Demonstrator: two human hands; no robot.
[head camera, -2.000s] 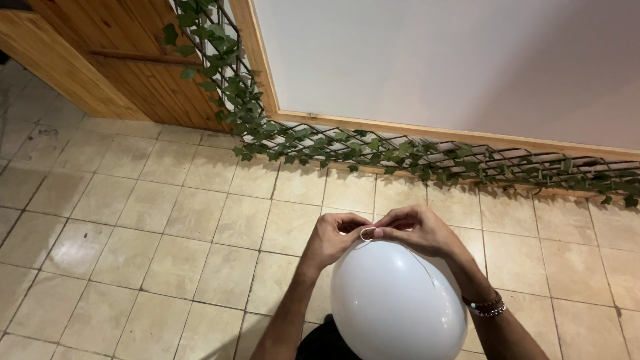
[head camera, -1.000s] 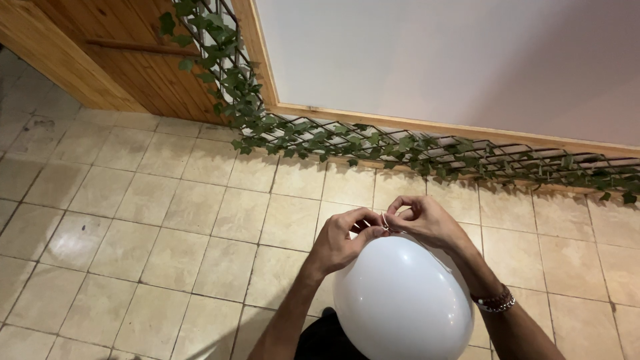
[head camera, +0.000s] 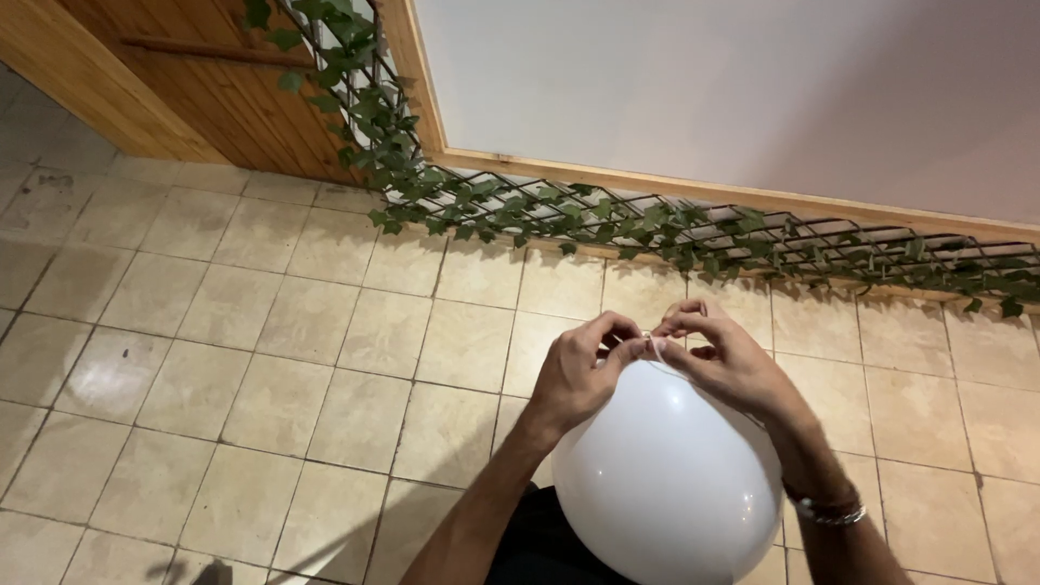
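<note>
An inflated white balloon (head camera: 670, 479) hangs below my hands, its neck uppermost. My left hand (head camera: 587, 366) pinches the balloon's neck between thumb and forefinger. Close beside it, my right hand (head camera: 719, 349) has thumb and fingertips at the neck, on a thin pale string (head camera: 668, 370) that runs from there over the top of the balloon toward the right wrist. How the string lies around the neck is partly hidden by the fingers. Bracelets (head camera: 830, 509) circle my right wrist.
Beige floor tiles (head camera: 317, 406) spread below. Past the hands, a lattice with artificial ivy (head camera: 601, 215) runs along the foot of a white wall panel (head camera: 691, 89) framed in wood. A wood-plank panel (head camera: 236, 97) stands at the upper left. Dark clothing (head camera: 540, 544) shows beneath the balloon.
The loop of string seen at the neck two seconds ago no longer shows as an open ring. My right fingers have shifted and curled above the neck; both hands remain at the balloon.
</note>
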